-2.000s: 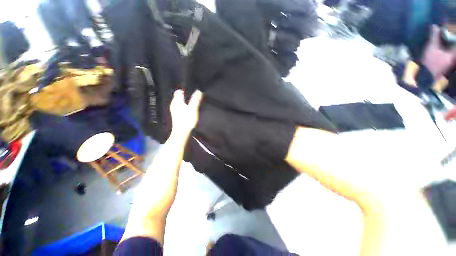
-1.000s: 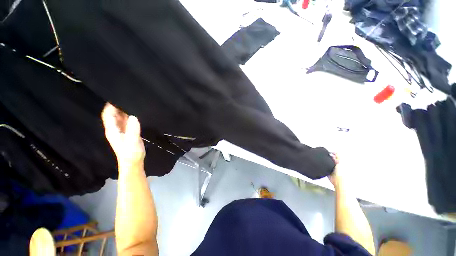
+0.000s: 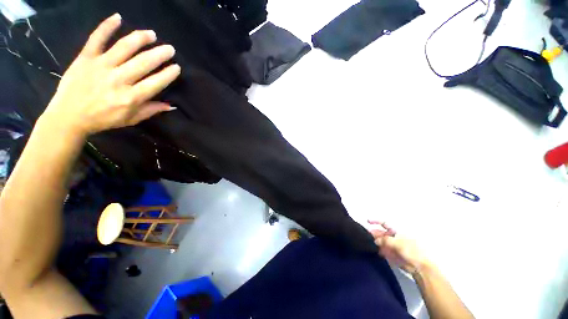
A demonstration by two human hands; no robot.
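Observation:
A large black jacket (image 3: 205, 93) with white basting stitches hangs at the upper left. Its black sleeve (image 3: 280, 162) stretches down to the right, over the white table's near edge. My left hand (image 3: 121, 81) lies on the jacket's upper part, back of the hand up, fingers spread and holding nothing. My right hand (image 3: 393, 248) holds the sleeve's end at the cuff, thumb and fingertips at its edge. The parts of the fingers behind the cloth are hidden.
On the white table (image 3: 349, 143) lie dark fabric pieces (image 3: 367, 28), a black waist bag (image 3: 520, 84), thread snips (image 3: 465, 194) and a red cylinder (image 3: 557, 156). On the floor stand a wooden stool (image 3: 112, 223) and a blue crate (image 3: 163, 303).
My left hand has moved up from the jacket's lower edge and opened flat on the cloth. My right hand, still on the sleeve end, shows lower and further left. The view has shifted.

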